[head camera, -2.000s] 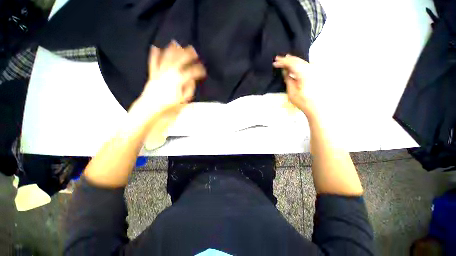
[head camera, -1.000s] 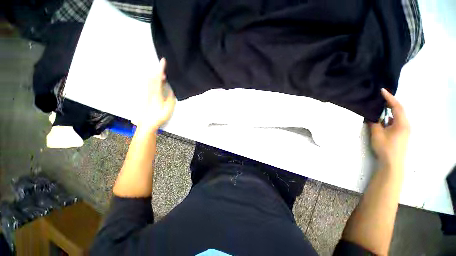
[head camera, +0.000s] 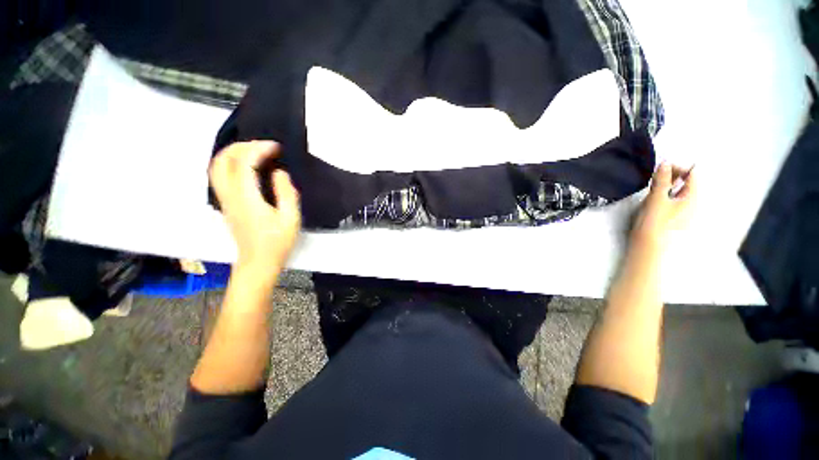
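Note:
The black garment (head camera: 467, 54) lies spread on the white table. A black band with checked pieces (head camera: 395, 207) runs along its near side. A white area with a wavy upper edge (head camera: 467, 139) shows between band and body; whether it is cloth or bare table I cannot tell. My left hand (head camera: 254, 202) is over the garment's left edge, fingers curled and apart, with no clear grip. My right hand (head camera: 663, 205) is at the garment's right corner, closed around small dark snips (head camera: 679, 188), seen only in part. Whether it also pinches cloth I cannot tell.
The white table's front edge (head camera: 449, 286) is just before my body. Dark cloth hangs at the right (head camera: 786, 243) and lies heaped at the left (head camera: 31, 162), with a pale piece (head camera: 56, 323) below. Blue objects show under the table's left (head camera: 171, 283) and at lower right (head camera: 786, 422).
The near band with its checked pieces now shows on top, framing the white area. My left hand has moved from the table onto the garment's left edge. The view has turned back level.

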